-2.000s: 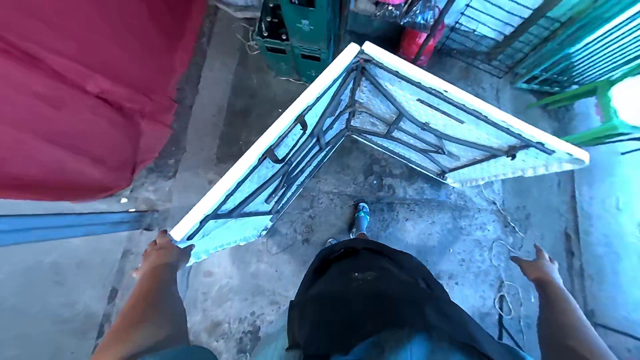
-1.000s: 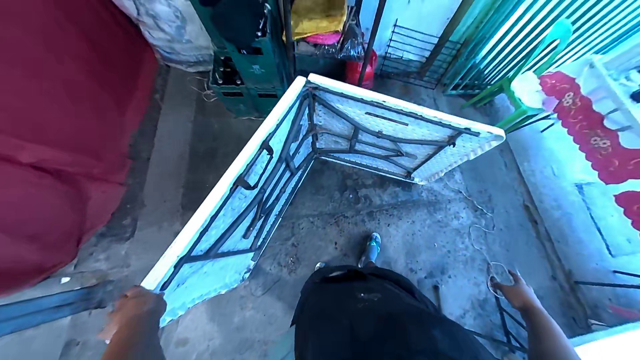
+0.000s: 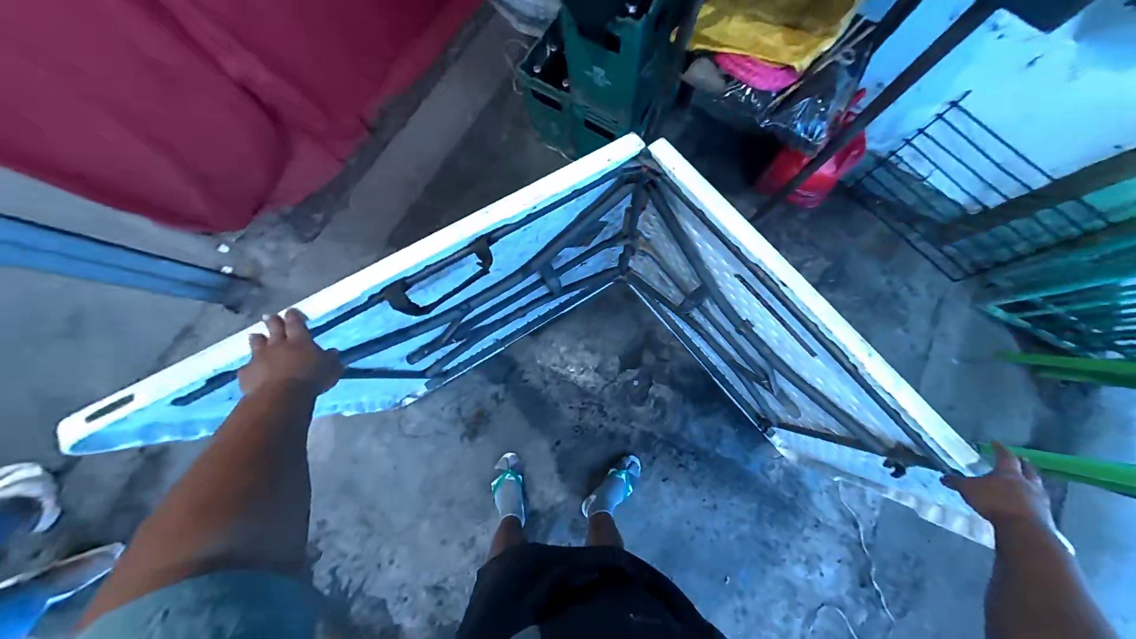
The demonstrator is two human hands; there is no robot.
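Note:
A white plastic folding table (image 3: 497, 213) stands on its edge, half folded into a V, its hinge away from me and its underside with dark metal legs facing inward. A black carry handle (image 3: 444, 288) hangs on the left half. My left hand (image 3: 288, 359) grips the top edge of the left half near its outer end, fingers over the rim. At the outer end of the right half, my right hand (image 3: 1007, 488) rests over the top edge; its hold is partly hidden.
Green bottle crates (image 3: 603, 75) stand beyond the hinge. Red cloth (image 3: 222, 98) hangs at upper left above a blue metal bar (image 3: 115, 262). A wire rack (image 3: 963, 186) and green chair legs (image 3: 1074, 466) are at right. Another person's foot (image 3: 27, 497) shows at left. Thin cord (image 3: 865, 550) lies on the concrete.
My right hand, apart from the table before, is now on the right half's edge. The table's V stands wider. The view has shifted.

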